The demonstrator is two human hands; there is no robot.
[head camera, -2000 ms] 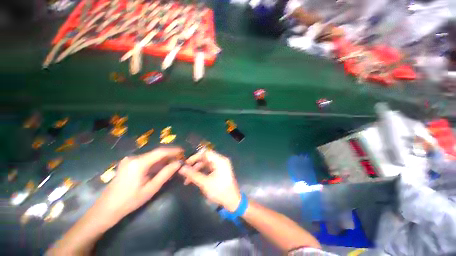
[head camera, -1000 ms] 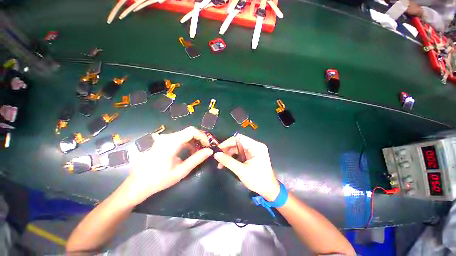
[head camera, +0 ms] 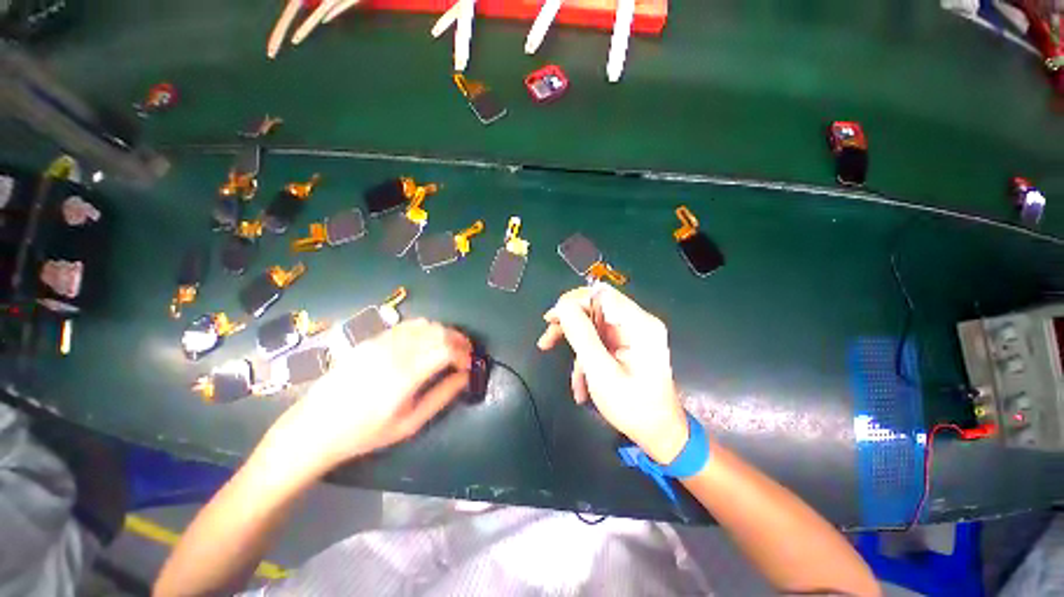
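My left hand (head camera: 391,379) is low over the bench, its fingertips holding a small dark, red-edged watch body (head camera: 478,376), partly hidden by the fingers. A thin black cable (head camera: 537,408) runs from beside it. My right hand (head camera: 618,356), with a blue wrist strap (head camera: 691,449), is apart from it, fingers curled. Its fingertips are just below the orange tail of a grey display module (head camera: 581,253). Whether they hold a slim tool cannot be told.
Many display modules (head camera: 309,365) with orange tails lie left and ahead. Beyond the seam are a red watch body (head camera: 546,83), a watch with screen (head camera: 849,152) and a red tray (head camera: 572,14) of straps. Right are a blue mat (head camera: 889,432) and power supply (head camera: 1021,373).
My hands, together around the watch body a second ago, are now apart. My right hand has moved right and forward. The black cable now shows beside the body. The camera view has shifted.
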